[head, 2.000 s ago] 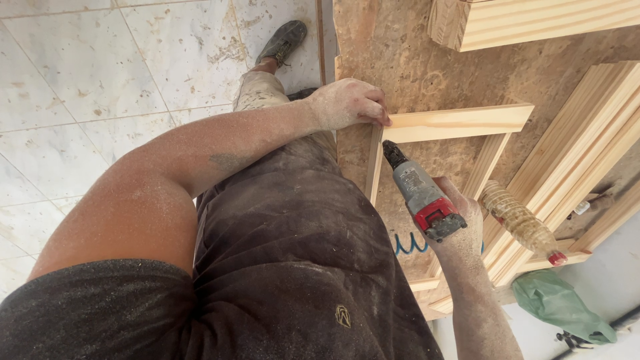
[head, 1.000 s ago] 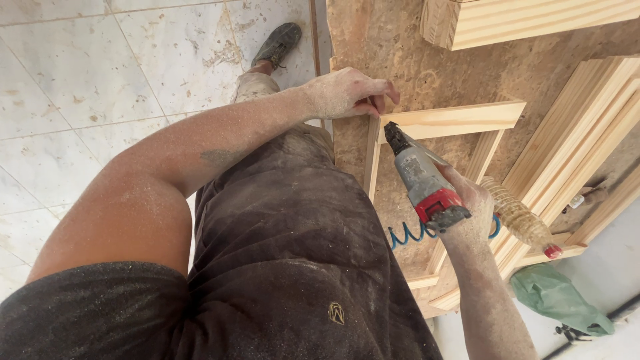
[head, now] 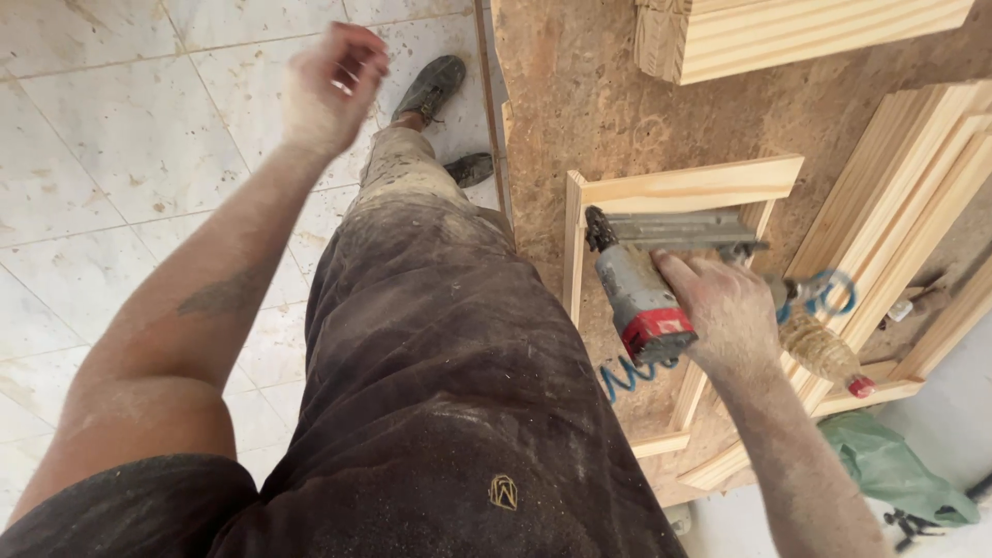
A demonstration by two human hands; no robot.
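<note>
My right hand (head: 728, 310) is closed around the handle of a grey and red pneumatic nailer (head: 639, 298). Its black nose lies at the corner of a pale pine frame, near the joint of the short top piece (head: 690, 184) and the narrow side strip (head: 574, 248). A blue coiled air hose (head: 635, 378) shows below the nailer and again beyond my right wrist. My left hand (head: 329, 93), blurred, is raised over the tiled floor away from the frame, its fingers loosely curled and apart, with nothing visible in them. The nailer and my right hand hide part of the frame.
Thick pine boards (head: 821, 35) lie at the top of the worn wooden worktop (head: 573, 93). Long pine pieces (head: 891, 209) are stacked at the right, beside a plastic bottle with a red cap (head: 821, 349). A green bag (head: 891, 465) lies beyond the worktop's lower right edge.
My left hand has left the frame's corner and moved left, out over the floor. The nailer stays in my right hand, near the same corner, now turned so its magazine shows.
</note>
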